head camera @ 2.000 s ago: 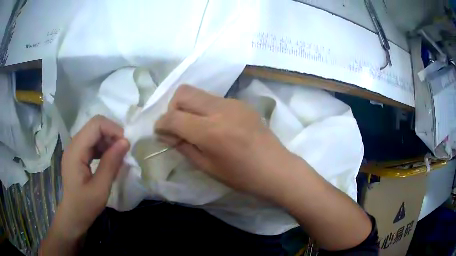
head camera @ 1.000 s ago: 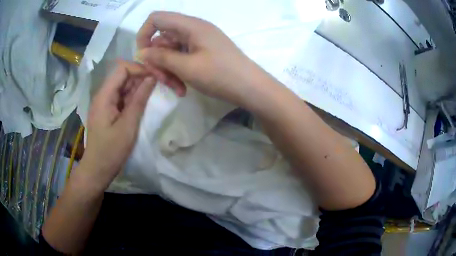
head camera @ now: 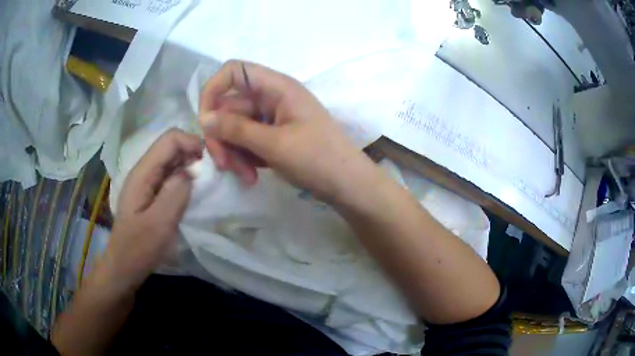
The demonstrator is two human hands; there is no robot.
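Observation:
A large white fabric piece (head camera: 278, 240) lies over my lap and up onto the table edge. My left hand (head camera: 157, 191) pinches the fabric between thumb and fingers, left of centre. My right hand (head camera: 261, 125) is just right of it and higher, with thumb and forefinger pinched close to the left fingertips. A thin dark hand tool (head camera: 245, 75) sticks up from between the right fingers; its other end is hidden. What the right fingertips pinch is too blurred to tell.
Silver snips (head camera: 558, 149) lie on the white table (head camera: 480, 132) at right. Shiny machine parts (head camera: 468, 17) are at the top. A paper-filled tray (head camera: 602, 257) stands far right. More white cloth (head camera: 49, 104) hangs at left, by a yellow bar (head camera: 89, 71).
Compared with two seconds ago, my right hand is higher and turned, with the tool pointing up instead of down-left. Over the last second both hands lowered slightly. The view has shifted, showing machine parts.

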